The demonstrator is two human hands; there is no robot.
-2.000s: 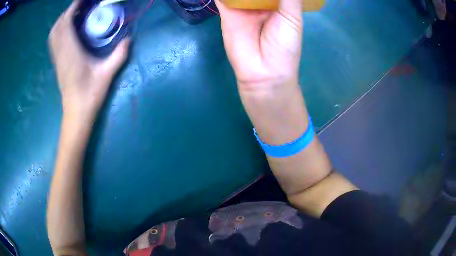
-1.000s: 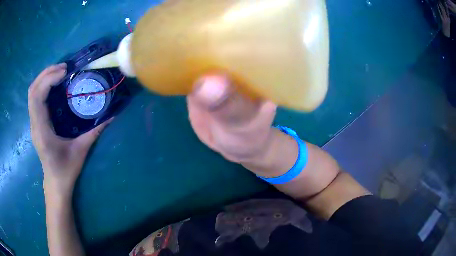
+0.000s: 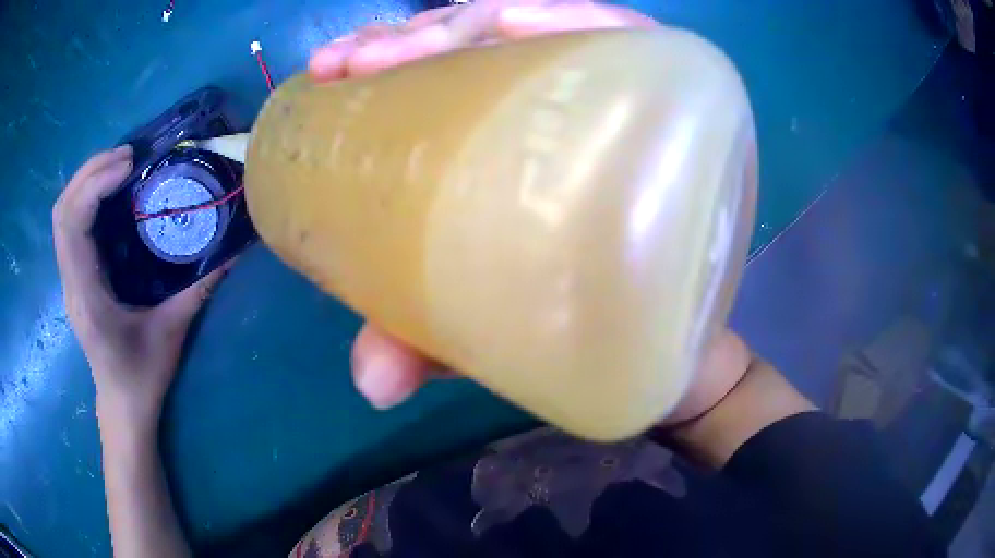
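Observation:
A black loudspeaker unit [image 3: 180, 218] with a round silver-white disc is at the left, a red and a dark lead wire crossing the disc. My left hand [image 3: 104, 256] grips it from the left and below, on the bench. My right hand [image 3: 387, 365] holds a large translucent glue bottle [image 3: 513, 218] of amber liquid, tilted, close to the camera; the bottle hides most of the hand. Its cream nozzle [image 3: 227, 145] points left, at the frame's upper part beside the disc. A small white connector plug [image 3: 256, 48] on a red wire shows above the speaker.
The dark green-teal bench top [image 3: 262, 436] lies under the speaker. Another small white plug [image 3: 167, 15] is at the top left. Grey floor and a cardboard-coloured object [image 3: 878, 371] are at the right, beyond the bench edge. Part of a person shows at the top right corner.
The speaker came back toward me in my left hand, and the bottle came into view, its nozzle now at the speaker. In the last second the bottle turned and its body came lower and nearer the camera.

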